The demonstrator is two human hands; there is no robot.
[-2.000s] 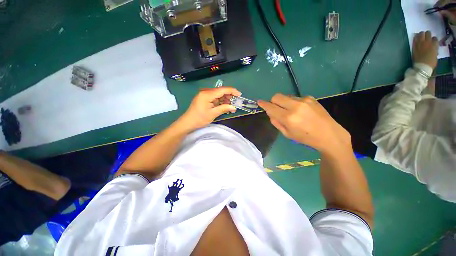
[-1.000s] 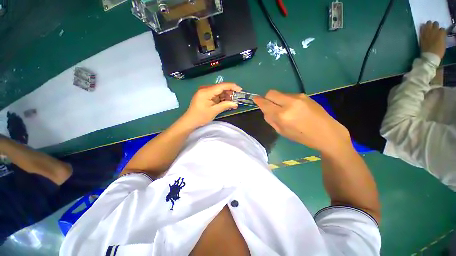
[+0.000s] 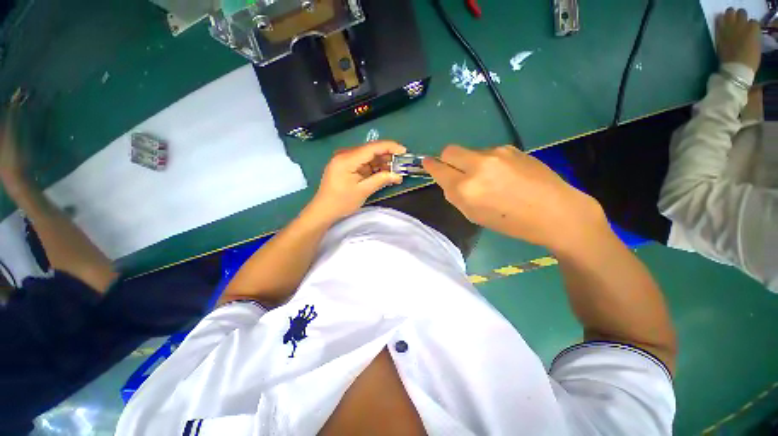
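Observation:
My left hand (image 3: 351, 177) holds a small silver metal-cased module (image 3: 408, 165) by its left end, just in front of the bench edge. My right hand (image 3: 490, 192) is at the module's right end, fingers closed together. A thin dark tool seems to be between its fingertips and the module, but it is mostly hidden and too small to tell. The black fixture base (image 3: 358, 115) with a small red lit indicator stands beyond my hands. Its clear pressure head (image 3: 286, 34) is above the narrow brass module nest (image 3: 341, 64).
A group of modules (image 3: 148, 151) lies on the white sheet (image 3: 213, 170). Another module (image 3: 566, 17) lies at the back right. White scraps (image 3: 467, 78) lie beside a black cable (image 3: 478, 75). A red handle (image 3: 474, 8) shows at the top. A person's arm (image 3: 53, 230) reaches in left; another's sleeve (image 3: 708, 170) is right.
The view has shifted slightly. My hands stay together at the module, which now sits more level. The left neighbour's arm has reached forward over the sheet.

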